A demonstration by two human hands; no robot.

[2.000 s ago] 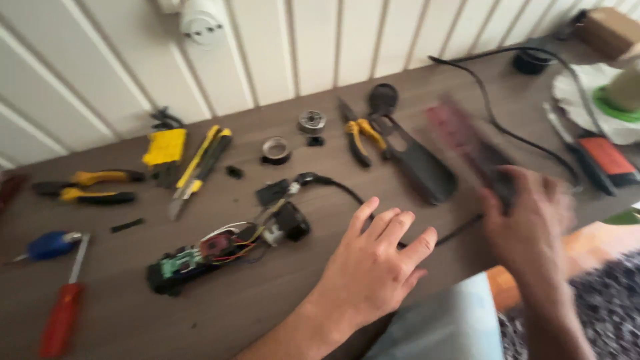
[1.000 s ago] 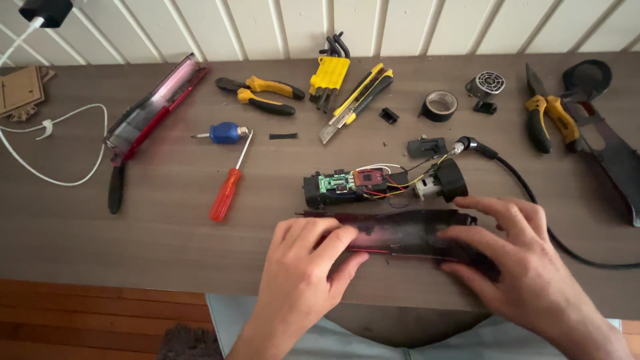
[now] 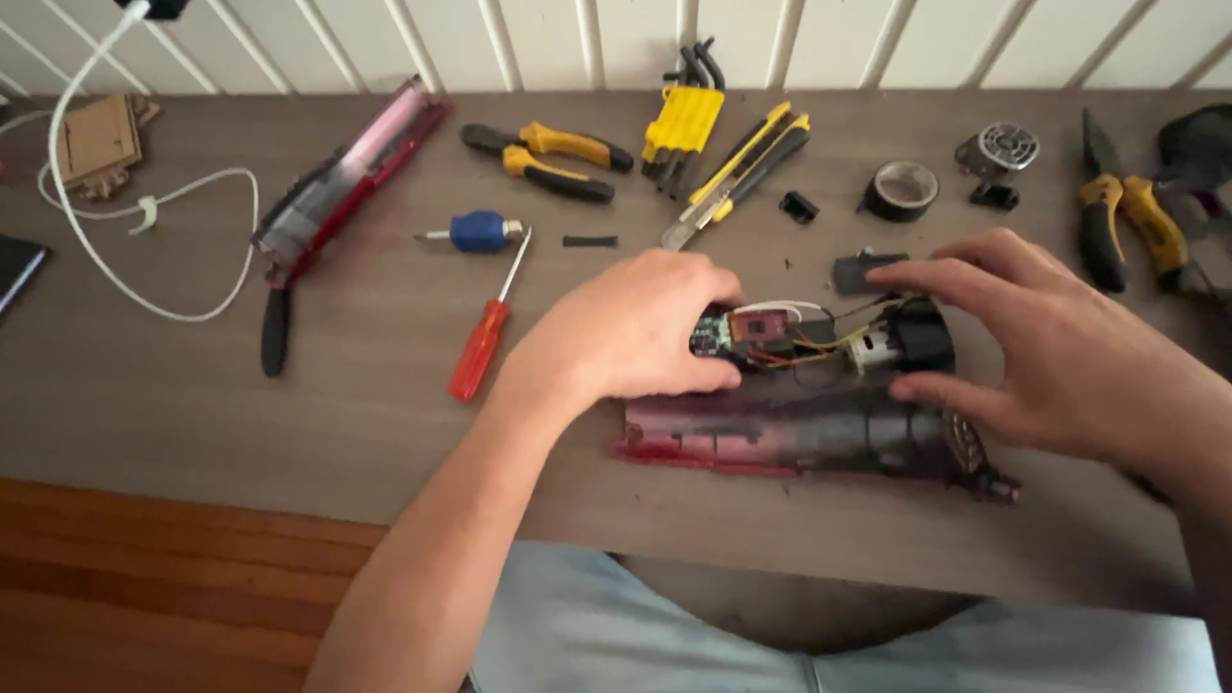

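My left hand (image 3: 635,327) grips the left end of an electronics assembly with green and red circuit boards (image 3: 760,329), thumb in front and fingers behind. A small motor (image 3: 871,348) with a black round end piece (image 3: 921,337) forms its right end. Around that end piece my right hand (image 3: 1030,337) is spread, thumb and fingers apart; whether they touch it I cannot tell. Just in front lies a red and black plastic housing half (image 3: 799,433), its hollow side up. Behind the assembly, near my right fingertips, is a small dark plastic part (image 3: 861,273).
Left stand a second housing half (image 3: 356,173), a red screwdriver (image 3: 479,351) and a blue stubby screwdriver (image 3: 478,232). Behind are diagonal cutters (image 3: 549,159), a yellow hex key holder (image 3: 683,125), a utility knife (image 3: 741,173) and a tape roll (image 3: 901,191). Long-nose pliers (image 3: 1126,212) lie right.
Both hands have left the housing half, which now lies on the table, and moved to the electronics assembly behind it. My left hand has taken hold of the assembly's left end.
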